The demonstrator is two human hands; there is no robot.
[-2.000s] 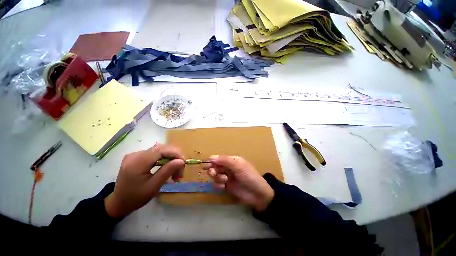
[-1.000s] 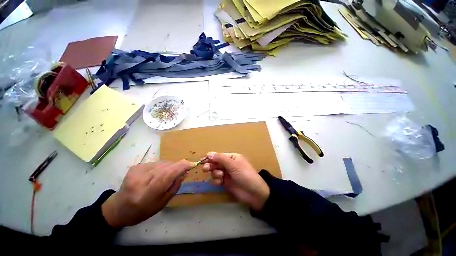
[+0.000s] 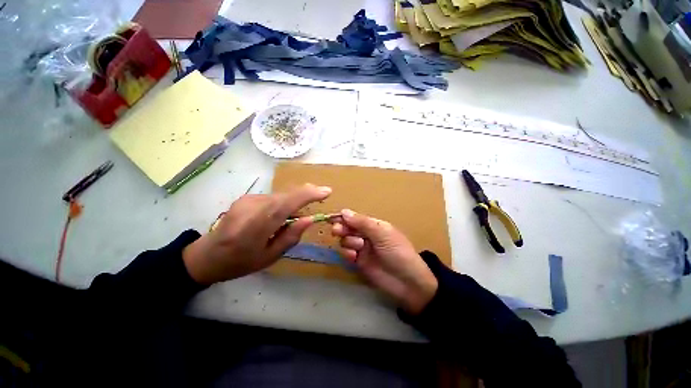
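Observation:
My left hand [image 3: 257, 227] and my right hand [image 3: 385, 254] meet over the tan work board [image 3: 386, 186]. Their fingertips hold a slim green pen-like stick [image 3: 321, 218] between them, with its right end in my right fingertips. My left index finger is raised off it. A thin spike [image 3: 252, 185] and a bit of yellowish handle show behind my left hand, possibly the awl. A blue-grey strap strip [image 3: 312, 252] lies across the board below my hands, partly hidden. Its free end [image 3: 558, 282] lies bent at the right.
Parts dish [image 3: 285, 130], yellow pad [image 3: 182, 132], another green stick [image 3: 195, 173] and snips with orange-red cord [image 3: 89, 180] lie left. Pliers [image 3: 492, 212] and crumpled plastic [image 3: 650, 244] lie right. Behind are strip pile [image 3: 311, 57], paper pattern [image 3: 523, 155] and red tape dispenser [image 3: 129, 76].
The view has shifted, so the table things sit higher and further right. My left index finger has lifted off the green stick. The spike behind my left hand was not visible two seconds ago.

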